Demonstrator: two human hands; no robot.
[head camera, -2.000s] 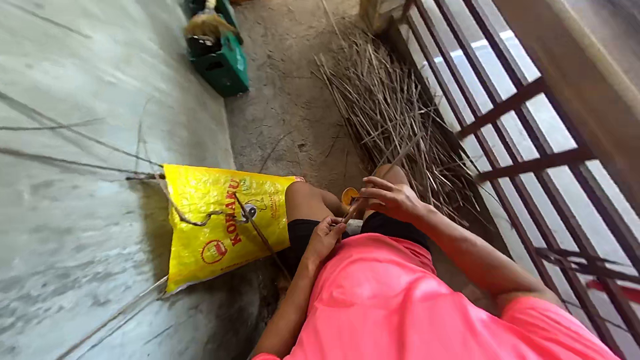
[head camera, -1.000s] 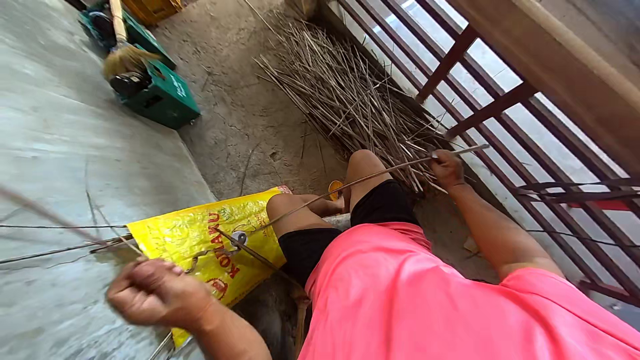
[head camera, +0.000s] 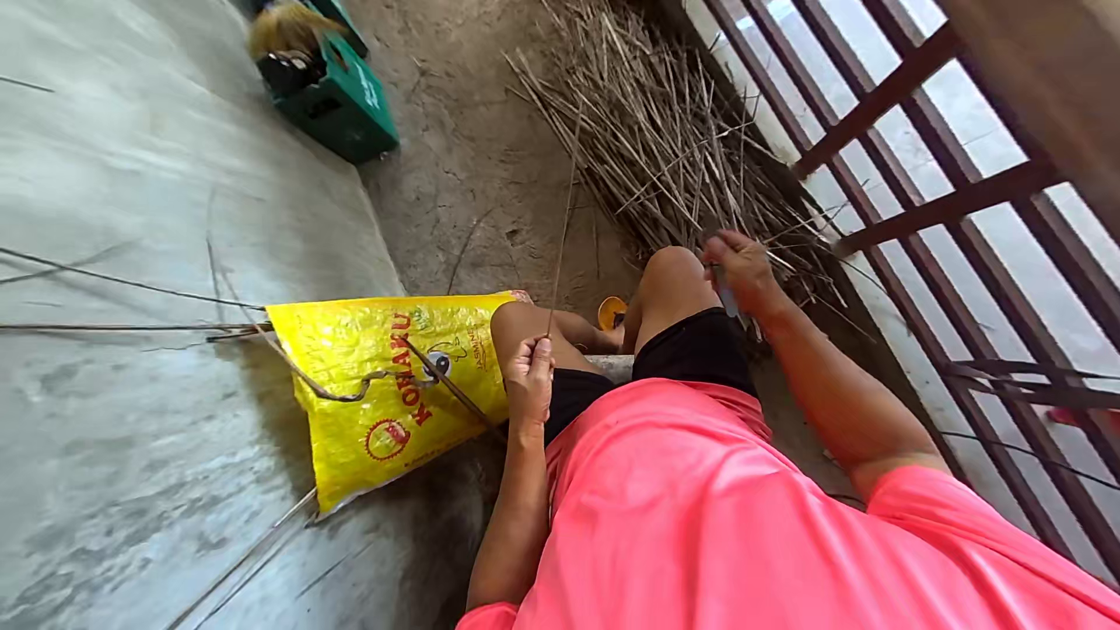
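My left hand (head camera: 530, 378) is closed on the lower end of a thin brown stick (head camera: 565, 227), which rises away from me over the floor. In my right hand (head camera: 740, 268), above the right knee, is a knife (head camera: 725, 292) with a grey blade pointing back toward my shorts; its handle is mostly hidden by the fingers. The knife and the stick are apart. Beside my left thigh lies a yellow printed plastic sack (head camera: 350, 437) with a dark bent twig (head camera: 328, 394) and a thicker stick (head camera: 464, 398) across it. Beyond my right knee is a pile of thin dry sticks (head camera: 647, 131).
A green plastic crate (head camera: 350, 109) with a straw-coloured brush end on it stands against the grey concrete wall (head camera: 131, 175). Brown metal bars (head camera: 884, 109) run along the right side. Several long stems stick out from behind the sack's left edge. An orange round thing (head camera: 611, 312) is near my foot.
My left hand has come back from over the sack to my left thigh. The stick that lay across my lap now points away from me. My right hand has moved inward from the bars.
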